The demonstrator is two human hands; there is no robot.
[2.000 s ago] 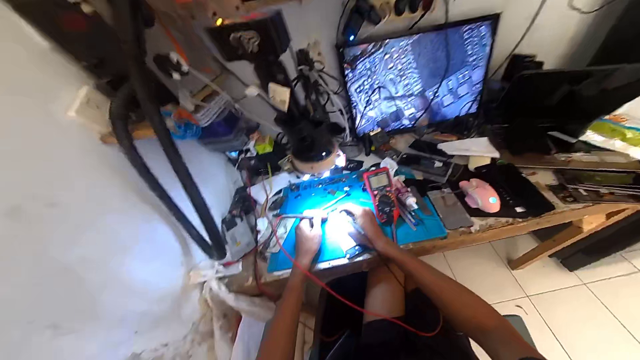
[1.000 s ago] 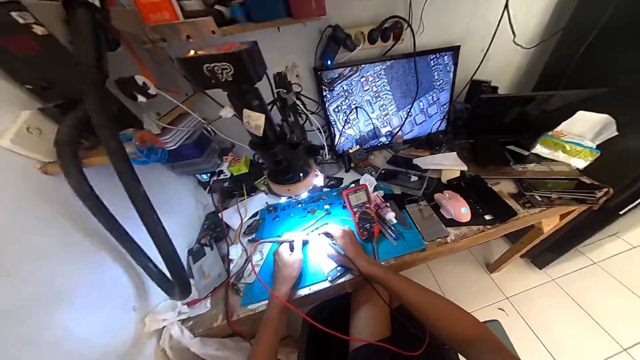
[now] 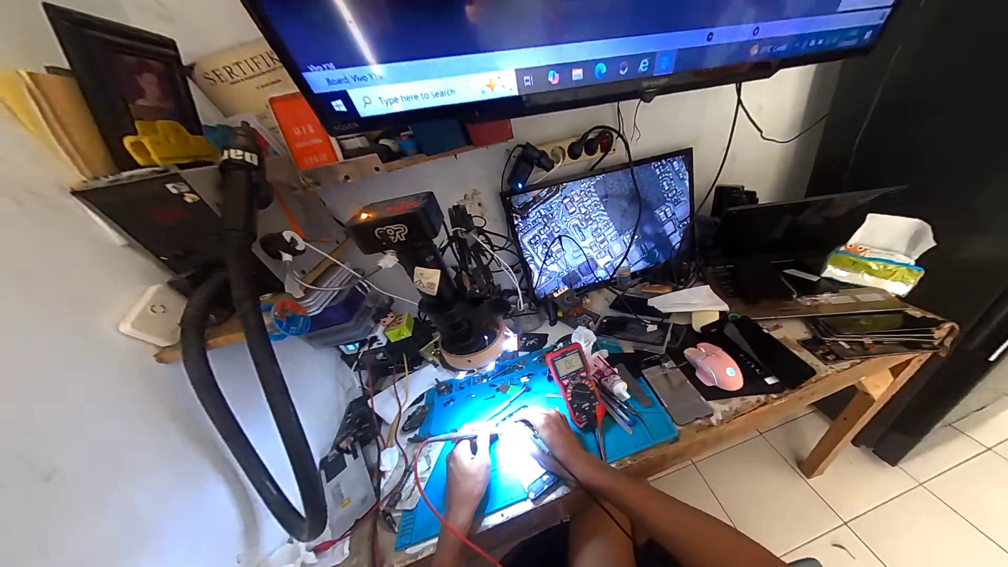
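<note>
My left hand (image 3: pixel 468 470) is closed around a dark multimeter probe (image 3: pixel 453 435) with a red lead, its tip pointing right into the glare. Beside the bright spot, my right hand (image 3: pixel 556 438) holds a probe with a black lead (image 3: pixel 581 482); its tip is lost in the glare. Both hands are over a blue repair mat (image 3: pixel 441 504), under a microscope with a lit ring (image 3: pixel 472 352). A red multimeter (image 3: pixel 581 386) lies right of the hands. The monitor (image 3: pixel 606 220) shows a magnified circuit board. The work between the hands is washed out by light.
A black hose (image 3: pixel 279 409) loops down at the left. Tweezers and small tools (image 3: pixel 622 409) lie right of the multimeter. Further right are a phone (image 3: pixel 677 392), a pink mouse (image 3: pixel 713 367) and a laptop (image 3: pixel 795 260). A large screen (image 3: pixel 567 71) hangs above. Leads cross the front edge.
The view has tilted up, bringing the large upper screen into sight. Both hands remain at the lit spot on the mat, with the probes held much as before.
</note>
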